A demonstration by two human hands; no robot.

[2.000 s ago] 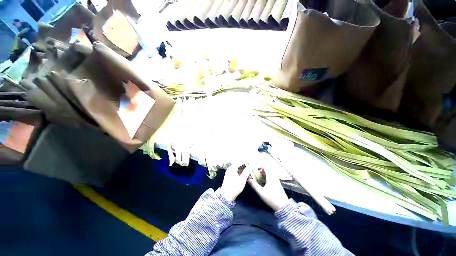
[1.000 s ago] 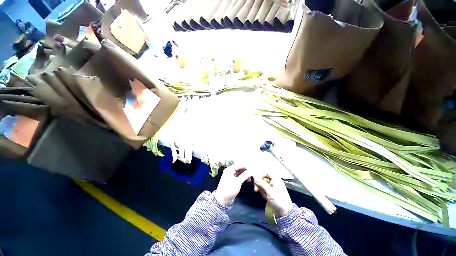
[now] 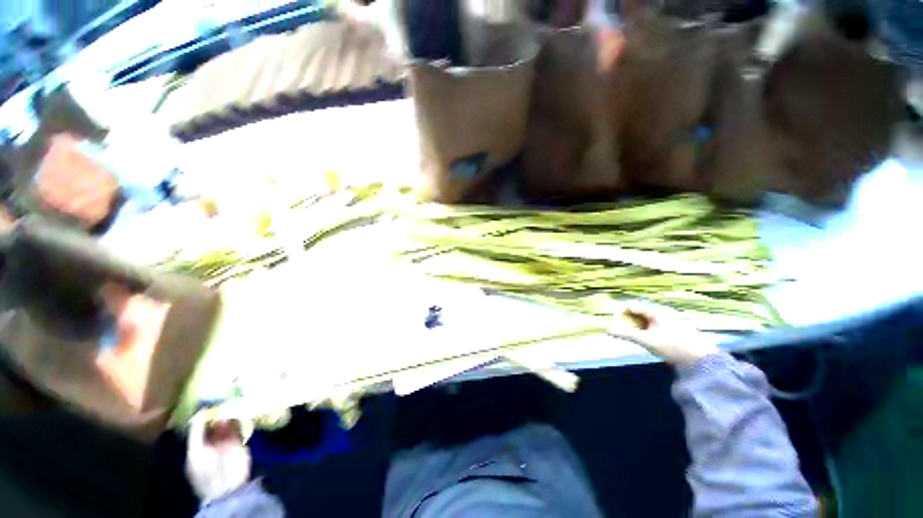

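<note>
My right hand [image 3: 658, 336] is at the near left part of the heap of yellow-green straps [image 3: 617, 248]. Its fingers are closed on a strap strip [image 3: 506, 346], which runs left from it, low across the table edge. My left hand [image 3: 220, 460] is blurred, low at the left, beside the strap ends [image 3: 344, 407] hanging over the edge; whether it grips one is unclear. A small tool's dark head [image 3: 433, 317] lies on the table between the hands. A pale flat stick [image 3: 543, 372] juts over the near edge.
Open brown bags [image 3: 471, 126] stand behind the heap. More bags [image 3: 152, 354] with a white and orange label are at the left. Folded brown pieces [image 3: 294, 66] lie in a row at the back. A blue bin [image 3: 304, 440] is below the hanging ends. The white table [image 3: 314, 339] glares.
The view has turned right. My hands, together before, are now far apart: the left at the hanging ends, the right at the heap. A long strip now extends from my right hand.
</note>
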